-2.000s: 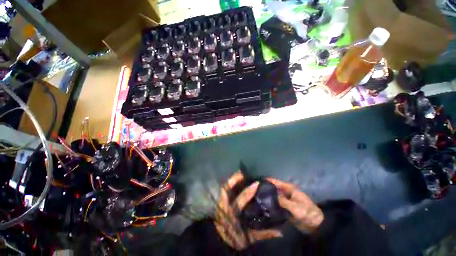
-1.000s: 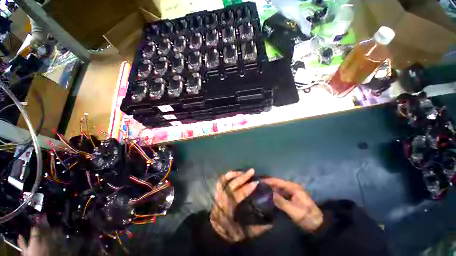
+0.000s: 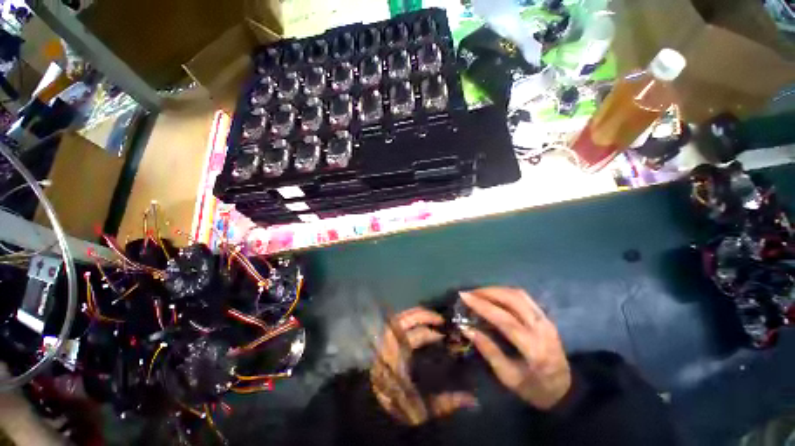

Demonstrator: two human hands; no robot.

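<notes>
My left hand (image 3: 403, 370) is bare and partly blurred. It is curled around a dark round camera housing (image 3: 436, 370) low in the middle of the view, near my body. My right hand (image 3: 526, 348) holds a small dark and clear glassy lens module (image 3: 460, 319) in its fingertips at the housing's upper right side. A bit of yellow-orange shows just under the module. The housing's inside is too dark and blurred to make out.
Wired housings (image 3: 187, 361) with coloured leads are piled at left. Stacked parts trays (image 3: 401, 161) with glassy modules stand on the pale ledge behind. A drink bottle (image 3: 623, 113) leans at back right. Part-built units (image 3: 737, 253) lie at right. A blurred arm-like shape (image 3: 22, 418) shows at bottom left.
The right hand has risen and turned over the housing, and the glassy module now shows in its fingertips. The hand seen at bottom left a second ago is now only a blurred shape at the edge.
</notes>
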